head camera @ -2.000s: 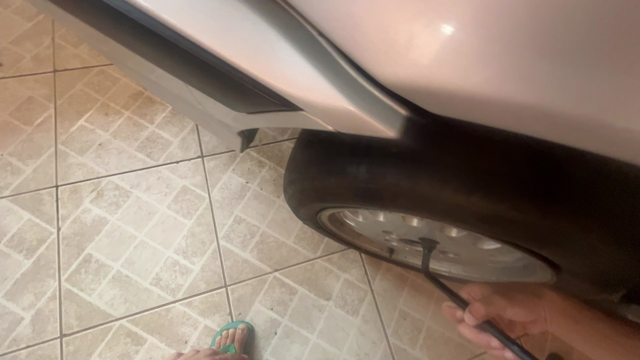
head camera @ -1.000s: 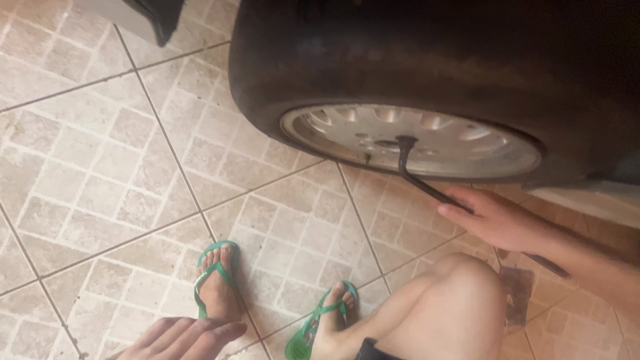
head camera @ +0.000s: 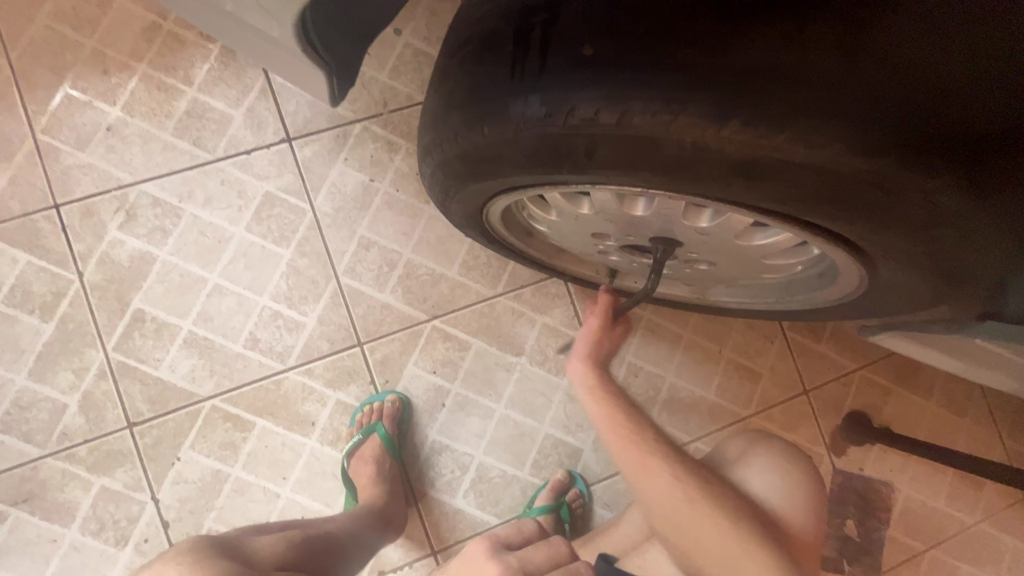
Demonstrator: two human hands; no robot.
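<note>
A bent black lug wrench [head camera: 658, 268] has its socket end on a bolt position near the hub of the silver alloy wheel rim [head camera: 720, 280], inside a black rubber tire [head camera: 512, 144]. My right hand [head camera: 602, 324] is at the wrench's handle just below the rim, fingers closed around it; part of the handle shows left of the hand. Near the valve-side edge of the rim, another small metal piece [head camera: 612, 276] sticks out by my fingertips. At the bottom edge, my left hand [head camera: 516, 552] lies by my legs with its fingers curled; whether it holds anything is hidden.
My feet in green flip-flops [head camera: 380, 448] rest on the tiled floor [head camera: 232, 264]. The car's light body panel [head camera: 248, 32] and a dark flap [head camera: 344, 48] are at upper left. A dark bar with a round end [head camera: 928, 448] and a worn flat piece [head camera: 856, 520] lie at right.
The wrench handle has swung from pointing down right to pointing down left, with my right hand on it. The view has moved closer to the wheel since the oldest frame.
</note>
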